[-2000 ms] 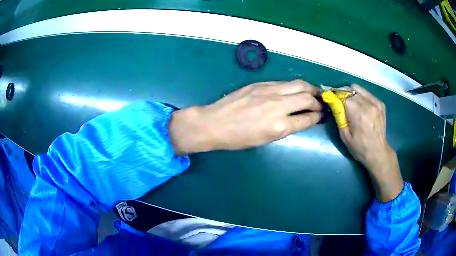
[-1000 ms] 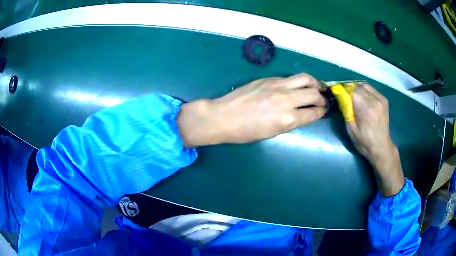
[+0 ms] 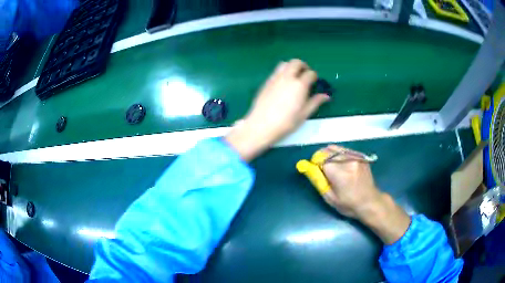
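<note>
My left hand (image 3: 279, 105) is over the green belt beyond the white rail. Its thumb and fingers are around the left side of a black ring part (image 3: 321, 87), partly hidden by them. I cannot tell if the part touches the belt. My right hand (image 3: 349, 179) is over the near bench, wearing yellow finger cots (image 3: 314, 172) on thumb and index finger. It holds a thin applicator (image 3: 351, 157) across its fingers, with the whitish end to the right.
Several black ring parts (image 3: 214, 110) lie on the belt at left, and one (image 3: 31, 209) on the near bench. A black moulded tray (image 3: 80, 47) is upper left. A metal bracket (image 3: 408, 106) stands at the white rail (image 3: 138, 145). A cardboard box (image 3: 467, 179) is at right.
The view has shifted to show more of the belt. My left hand has moved from beside my right hand to over the belt with a ring part. The hands are now apart.
</note>
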